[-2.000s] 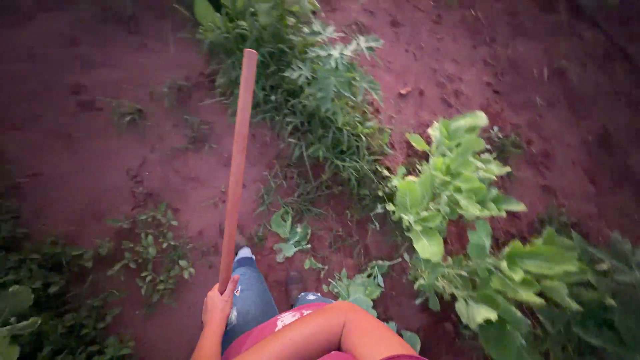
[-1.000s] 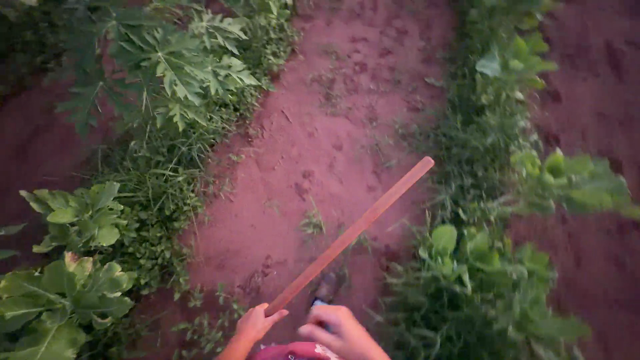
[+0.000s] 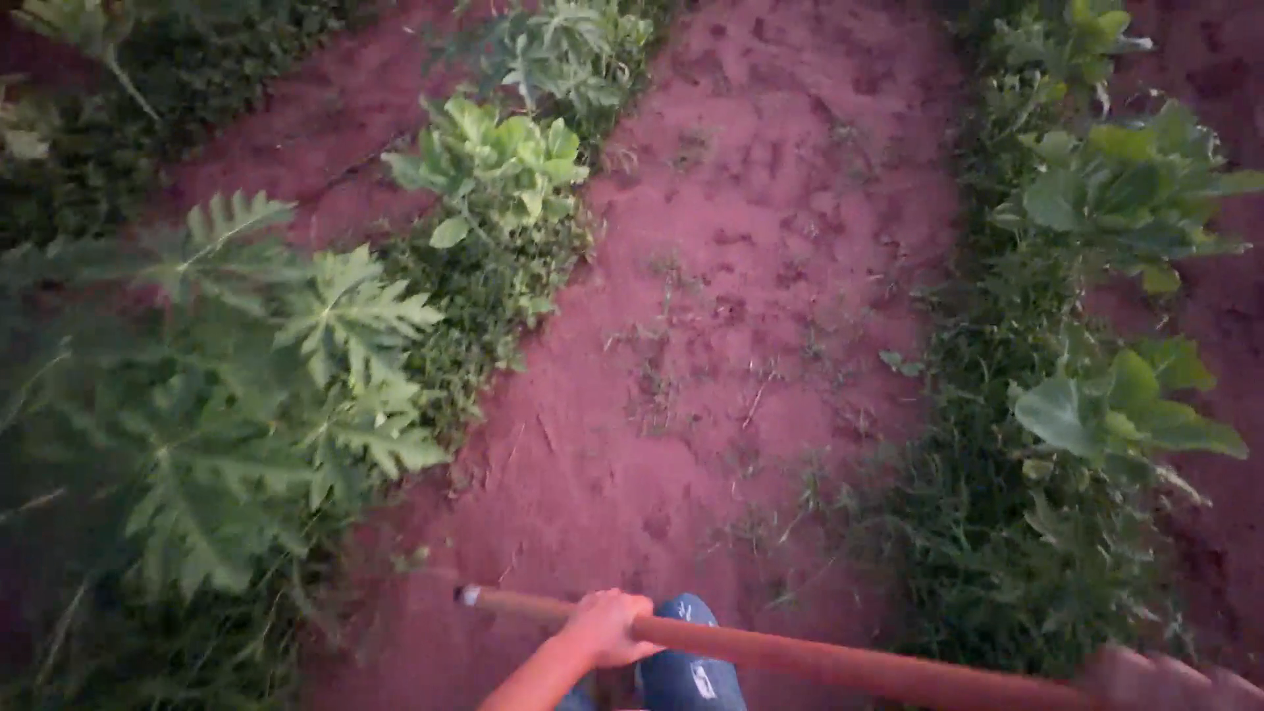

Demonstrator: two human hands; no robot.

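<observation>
A long wooden pole (image 3: 839, 664) lies almost level across the bottom of the head view, in front of my denim-clad leg (image 3: 691, 667). My left hand (image 3: 614, 627) is wrapped around it near its left end, which has a pale band and a dark tip. At the lower right corner my right hand (image 3: 1165, 681) is blurred and rests at the pole; how its fingers close is hard to see. The right end of the pole is hidden.
A reddish soil path (image 3: 691, 415) runs ahead between two weedy rows. Left stand a plant with deeply lobed leaves (image 3: 336, 316) and a broad-leaved plant (image 3: 504, 163). Along the right grow more broad-leaved plants (image 3: 1126, 405) among grass (image 3: 948, 533).
The pole has swung from a slant up to the right to nearly level. My right hand has moved out to the right, away from my left hand. The view has shifted along the path.
</observation>
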